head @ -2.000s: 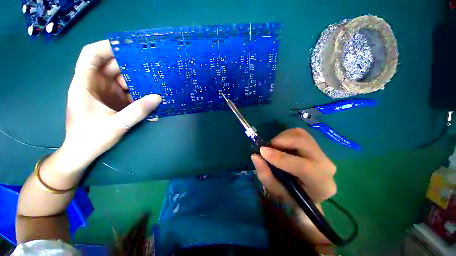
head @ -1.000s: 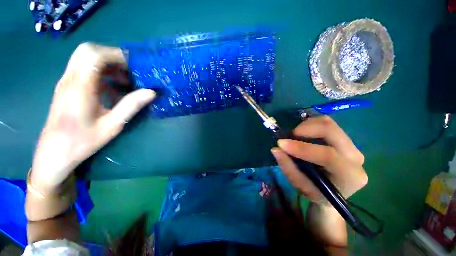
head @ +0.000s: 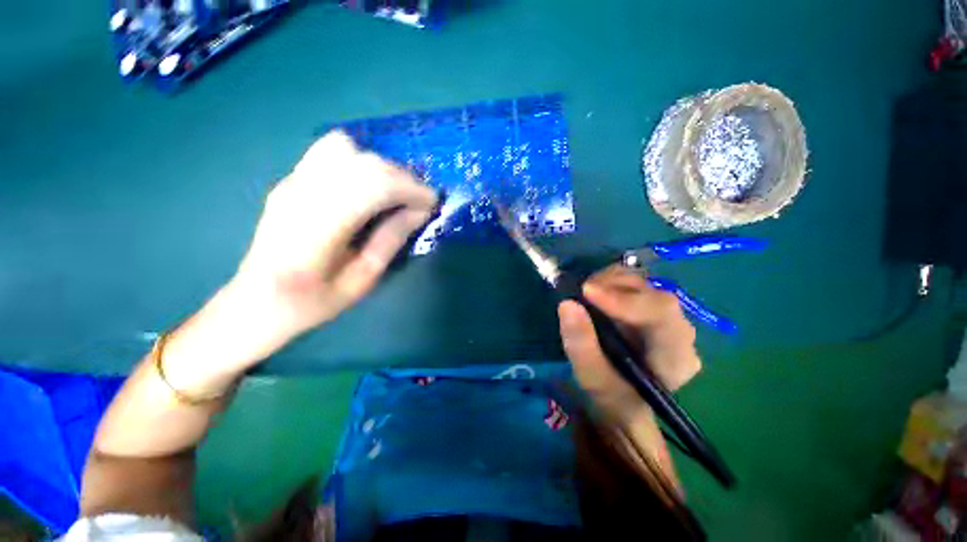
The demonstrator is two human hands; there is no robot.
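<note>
The blue circuit board panel [head: 488, 148] lies on the dark green mat, with small silver joints facing up. My left hand [head: 329, 228] is over the panel's left part, with fingers bent and thumb and fingertips near each other. It is blurred, and whether solder wire is between the fingers cannot be told. My right hand [head: 631, 333] holds the soldering iron [head: 647, 386] like a pen. Its tip points up-left at the lower middle of the panel; contact cannot be made out. Blue-handled cutters [head: 705, 248] lie open right of the panel, partly behind my right hand.
A round rough-rimmed pot [head: 801, 159] with silver-grey bits stands at right. Populated boards [head: 191, 32] lie at the upper left. A black box [head: 928, 169] is at far right. A blue bin [head: 48, 439] is at lower left. The apron [head: 456, 450] covers my lap.
My left hand has moved right from the panel's left edge to over its surface. My right hand with the iron moved right, then back left. The view has shifted slightly.
</note>
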